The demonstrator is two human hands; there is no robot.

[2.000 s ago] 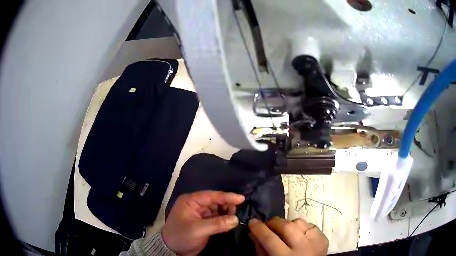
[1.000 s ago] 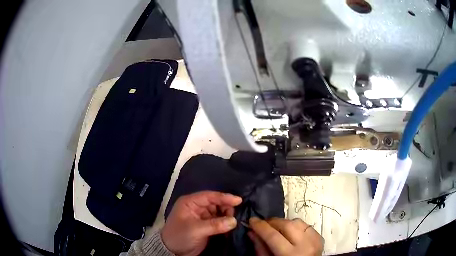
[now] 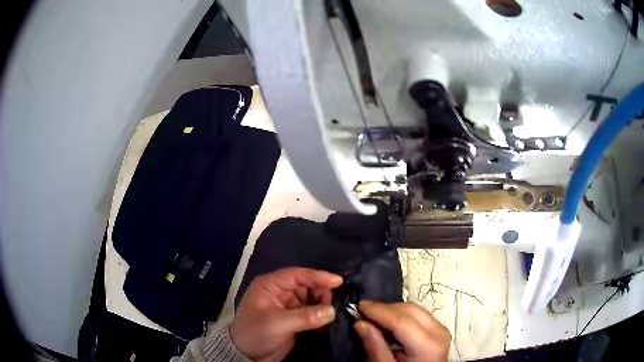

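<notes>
A dark fabric workpiece (image 3: 296,244) lies bunched in front of the sewing machine, its upper right end by the needle area. My left hand (image 3: 286,311) pinches a fold of it between thumb and fingers. My right hand (image 3: 406,331) is close beside, its fingertips at the same fold, with a small shiny metallic thing (image 3: 352,309) between them. Whether this is a snips tip or a zip part cannot be told. The lower part of the workpiece is hidden by my hands.
Dark panels (image 3: 198,184) with small labels lie stacked at left. The white machine head (image 3: 466,42) and curved white strip (image 3: 300,113) stand above. A blue hose (image 3: 597,152) with a white tip (image 3: 553,269) hangs at right. Loose threads lie on the table (image 3: 487,297).
My right hand has shifted slightly, its fingers now more bent at the fold, and the shiny metallic thing shows more clearly. My left hand has hardly moved.
</notes>
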